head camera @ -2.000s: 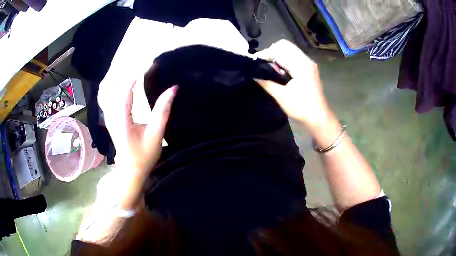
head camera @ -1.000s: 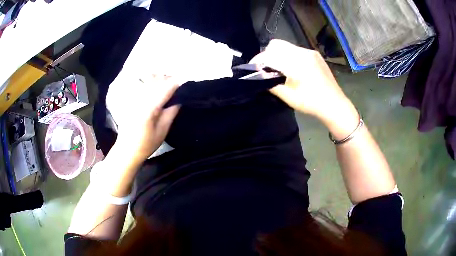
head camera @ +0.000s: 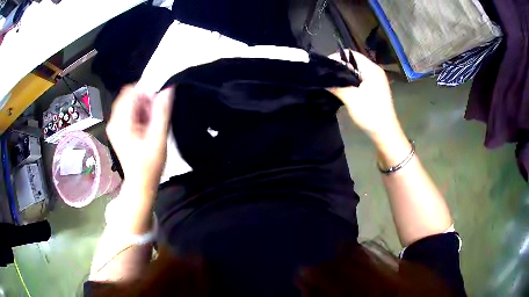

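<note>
A black garment (head camera: 261,110) lies over my lap, with a white fabric panel (head camera: 191,49) showing behind and left of it. My right hand (head camera: 368,96) is at the garment's upper right edge, its fingers closed on the dark cloth. Small pointed snips (head camera: 350,60) stick up from these fingers, their handles hidden. My left hand (head camera: 137,130) is blurred at the garment's left edge, over the white panel; whether it pinches the cloth cannot be told. A small white scrap (head camera: 213,132) lies on the black cloth between my hands.
A white table (head camera: 64,43) curves along the upper left. A pink bin (head camera: 78,188) and a box of spools (head camera: 69,119) are at the left. Folded grey-beige cloth (head camera: 435,35) with blue edging and hanging purple cloth (head camera: 502,104) are at the right.
My left hand has moved left. My right hand has shifted right, and the snips have turned from pointing left to pointing up. Black cloth covers more white panel; the white scrap now shows.
</note>
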